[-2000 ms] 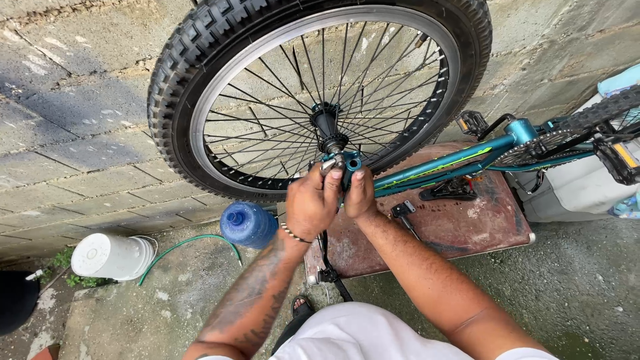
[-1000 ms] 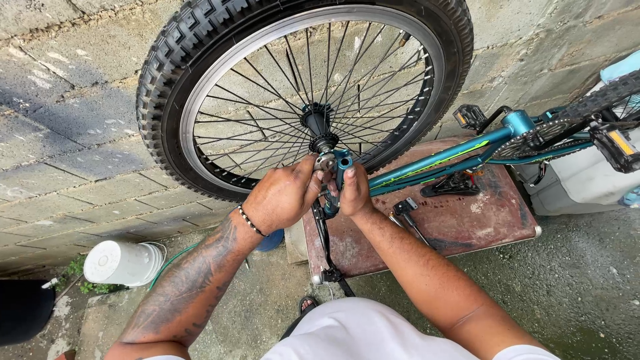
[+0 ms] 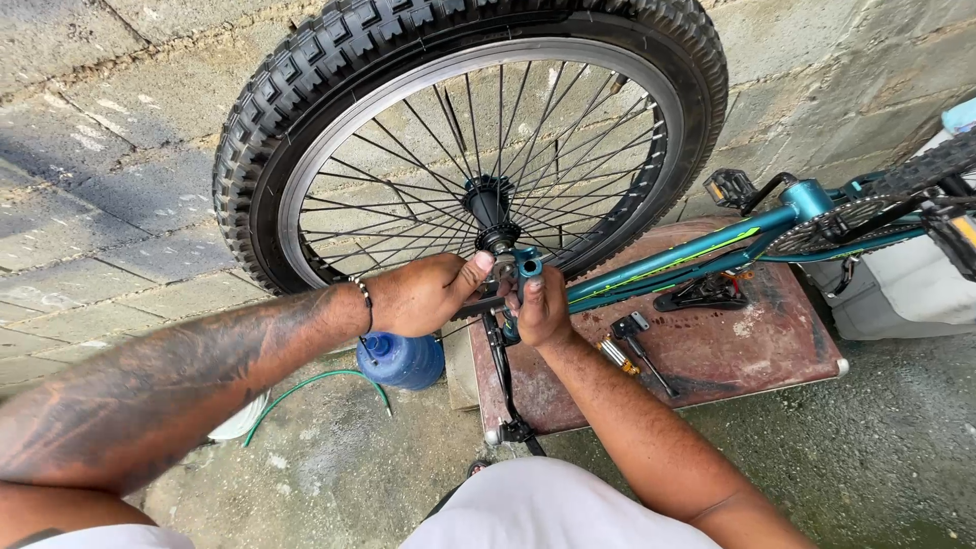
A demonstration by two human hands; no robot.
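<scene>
The bicycle wheel (image 3: 287, 114), with a knobby black tyre, stands before the block wall. Its black hub (image 3: 488, 210) points down toward my hands. My left hand (image 3: 427, 293), with a beaded bracelet at the wrist, has its fingers curled and thumb extended at a small metal piece (image 3: 503, 267) by the axle end; its grip is partly hidden. My right hand (image 3: 543, 309) is closed around a teal tubular frame part (image 3: 529, 263) with a round open end, just right of the left fingertips. The teal bicycle frame (image 3: 671, 267) runs off to the right. A dark bar shows beneath my left hand.
A reddish board (image 3: 770, 335) lies under the frame, bearing a black bicycle saddle (image 3: 701, 293), a black-handled tool (image 3: 644, 354) and a gold-coloured part (image 3: 618, 356). A blue water jug (image 3: 402, 360), green hose (image 3: 320, 375) and white bucket (image 3: 240, 419) are on the lower left. Pedals jut out at right.
My left hand and forearm have swung to a flatter angle, the elbow further left. My right hand stays around the teal part. The blue jug shows more than a second ago.
</scene>
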